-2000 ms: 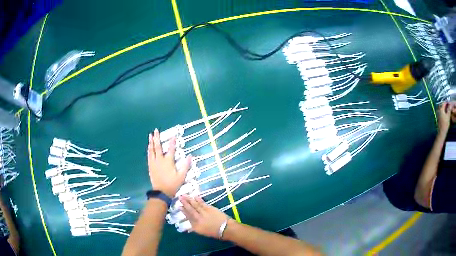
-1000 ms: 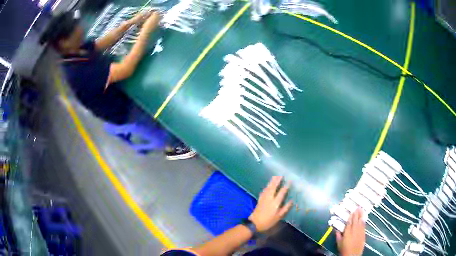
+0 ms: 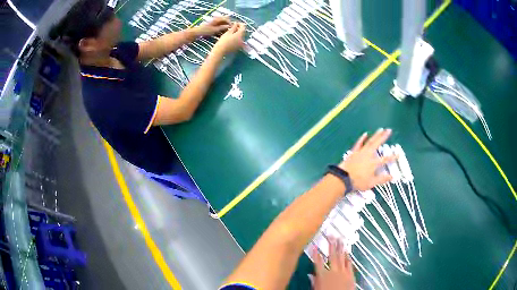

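A slanting row of white wired units (image 3: 346, 218) lies on the green bench at the lower right, with thin white lead wires trailing down and to the right. My left hand (image 3: 368, 161), with a black band at the wrist, lies spread over the upper part of the row, fingers apart. My right hand (image 3: 333, 269) is at the lower end of the row, cut off by the bottom edge, its fingertips on the lowest units. Both hands rest flat on units without visibly gripping one.
A seated co-worker (image 3: 122, 107) handles leads beside more unit rows (image 3: 289, 28). Tiny white pieces (image 3: 234, 89) lie nearby. Bench uprights (image 3: 409, 51) stand at the back, with a white box (image 3: 420, 65), black cord (image 3: 453, 156) and clear bag (image 3: 456, 99). A yellow-lined aisle (image 3: 176, 226) runs left.
The view has swung left, bringing the co-worker and uprights closer. My left hand has moved from the bench edge onto a unit row; my right hand now touches the lower end of this row.
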